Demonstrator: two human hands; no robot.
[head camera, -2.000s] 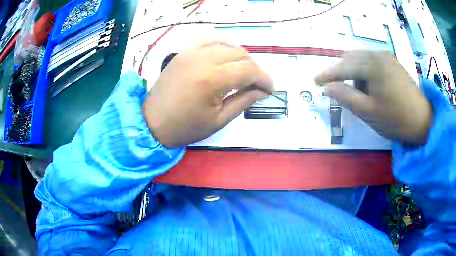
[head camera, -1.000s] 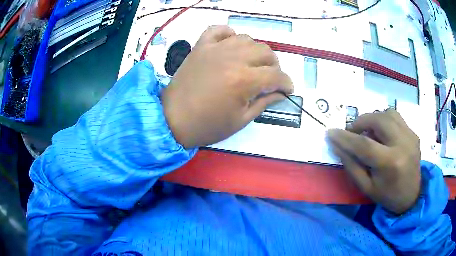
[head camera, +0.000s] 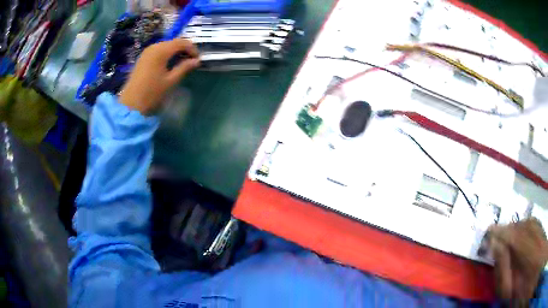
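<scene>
The white back panel (head camera: 372, 174) lies tilted in view on red-orange foam. A short black ground wire (head camera: 441, 167) lies across it, its lower end near my right hand. My right hand (head camera: 518, 255) is blurred at the panel's near edge; whether it holds something cannot be told. My left hand (head camera: 157, 75) is off the panel, thumb and finger curled at the left end of the silver metal strips (head camera: 231, 45). Whether it grips a strip is unclear. The green circuit board (head camera: 309, 121) and black oval speaker (head camera: 356, 118) show at the panel's left side.
A blue bin (head camera: 240, 7) stands behind the strips. Dark small parts (head camera: 129, 48) lie in a bin behind my left hand. A red-black ribbon cable (head camera: 468, 143), a yellow-black cable (head camera: 474, 75) and a long thin black wire (head camera: 396, 75) cross the panel. Red-orange foam (head camera: 354, 243) runs along its near edge.
The view has swung left. My left hand has let go of the black wire and moved from the panel to the metal strips. The wire now lies on the panel. My right hand stays near its lower end.
</scene>
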